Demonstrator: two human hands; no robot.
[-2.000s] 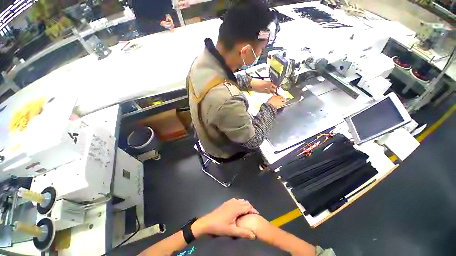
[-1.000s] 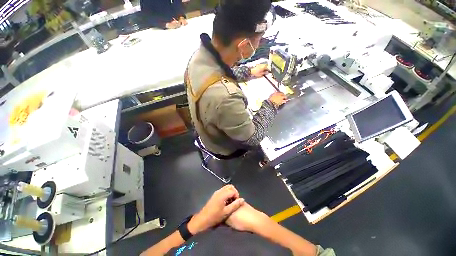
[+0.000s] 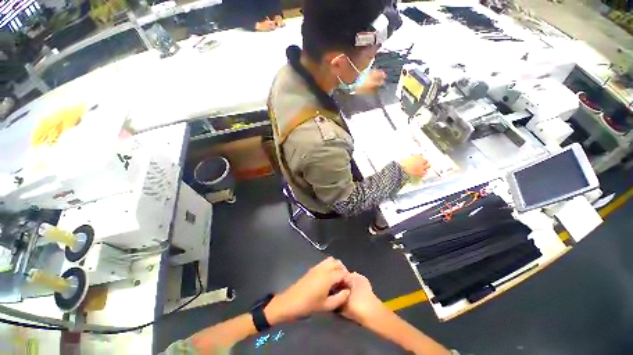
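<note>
My left hand, with a black band on the wrist, is low in the middle of the view, its fingers curled against my right hand. The hands touch in front of my body, above the floor. No object shows in either, but the fingers overlap and hide what is between them. Beyond them to the right, long black strips lie in a flat stack on a white table, with small red-orange items on top.
A masked person sits at a sewing machine, beside a grey control screen. White machines with thread cones stand left. A bucket is on the floor. Black tabs lie on the far white table.
My hands have shifted slightly right, and the left fingers have moved over the right hand. The seated person's hands have moved apart, one up near the mask. The machine head looks shifted.
</note>
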